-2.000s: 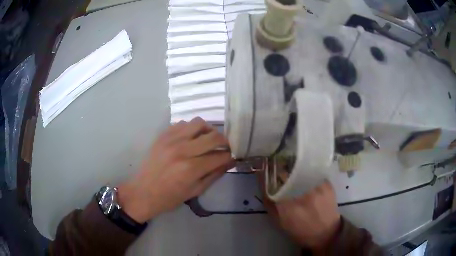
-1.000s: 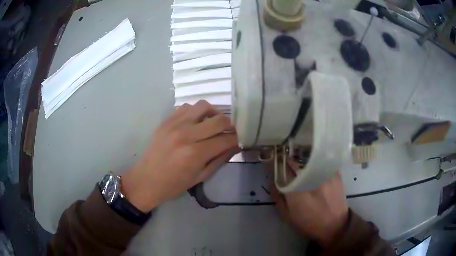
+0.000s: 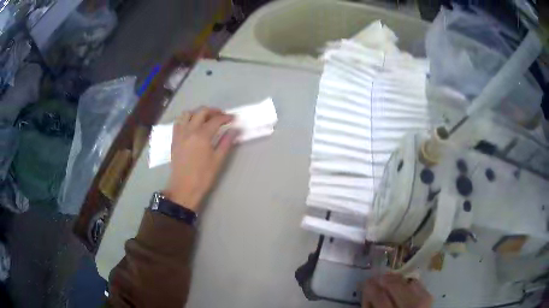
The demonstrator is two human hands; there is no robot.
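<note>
My left hand (image 3: 201,141) lies over the middle of the white strip stack (image 3: 256,118) on the left of the table, fingers bent onto it; both stack ends show. My right hand (image 3: 396,291) is at the bottom edge, partly cut off, just in front of the needle area; what its fingers hold is hidden. A white folded strip (image 3: 334,228) lies at the needle plate (image 3: 344,254), its right end under the sewing machine head (image 3: 402,186). The chain of sewn pieces (image 3: 343,126) lies behind it, pleat-like, with a seam line along it.
The white curved guard (image 3: 436,231) stands above my right hand. A crumpled clear bag (image 3: 481,66) lies behind the head. A cream tray-like edge (image 3: 289,9) is at the back. Another clear plastic sheet (image 3: 99,135) hangs beyond the brown left table edge.
My left hand has left the needle area and moved left onto the strip stack. My right hand has drawn back toward the front. The view has swung left, showing more of the chain.
</note>
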